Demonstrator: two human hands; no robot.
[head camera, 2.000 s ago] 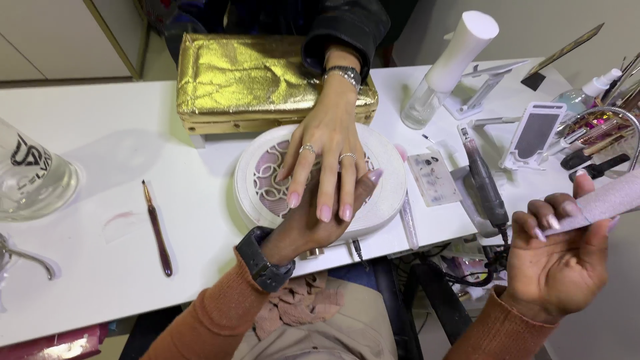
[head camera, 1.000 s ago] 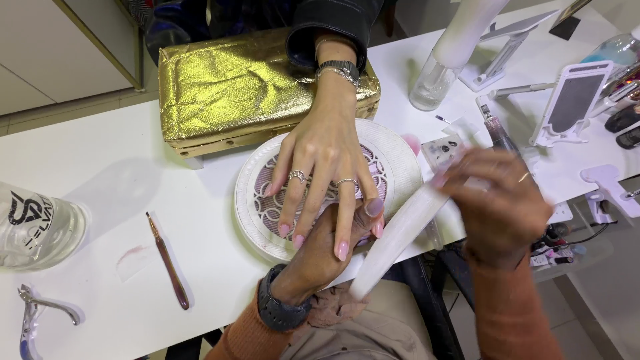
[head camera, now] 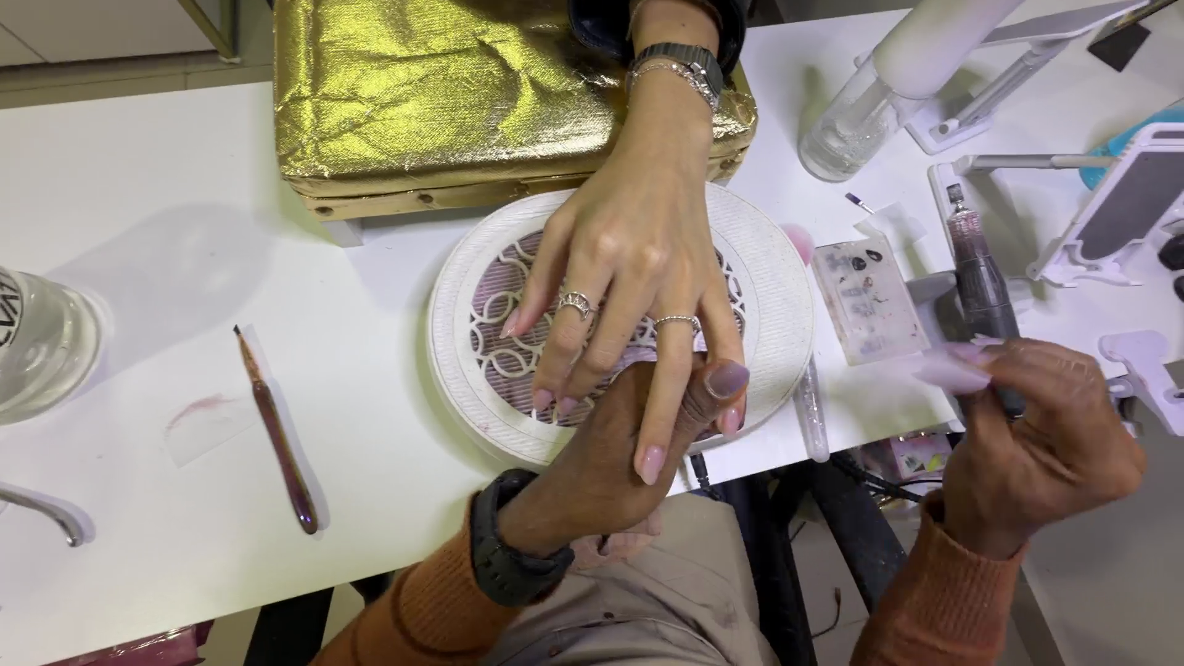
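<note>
The other person's hand [head camera: 638, 250], wearing two rings, a watch and a bracelet, lies palm down over the round white nail dust collector [head camera: 777, 324] with its lattice grille. From below, my left hand [head camera: 610, 453] holds that hand near its outer fingers, my thumb against the little finger. Several of the person's long pink nails show. To the right of the collector, my right hand [head camera: 1036, 435] is raised with its fingers bent together. A pale, blurred shape [head camera: 953, 370] is at its fingertips; whether this is a nail file or my own nails is unclear.
A gold padded armrest [head camera: 444, 92] stands behind the collector. At left lie a brush [head camera: 277, 435], a metal tool [head camera: 46, 504] and a glass jar [head camera: 42, 342]. Rightward are a stained palette [head camera: 869, 301], an electric nail drill [head camera: 980, 268], a pump bottle [head camera: 860, 120] and a white stand [head camera: 1119, 203].
The long pale nail file, plain in my right hand earlier, is no longer clearly visible. My right hand has drawn away from the other person's fingers since one second ago. My left hand keeps its hold.
</note>
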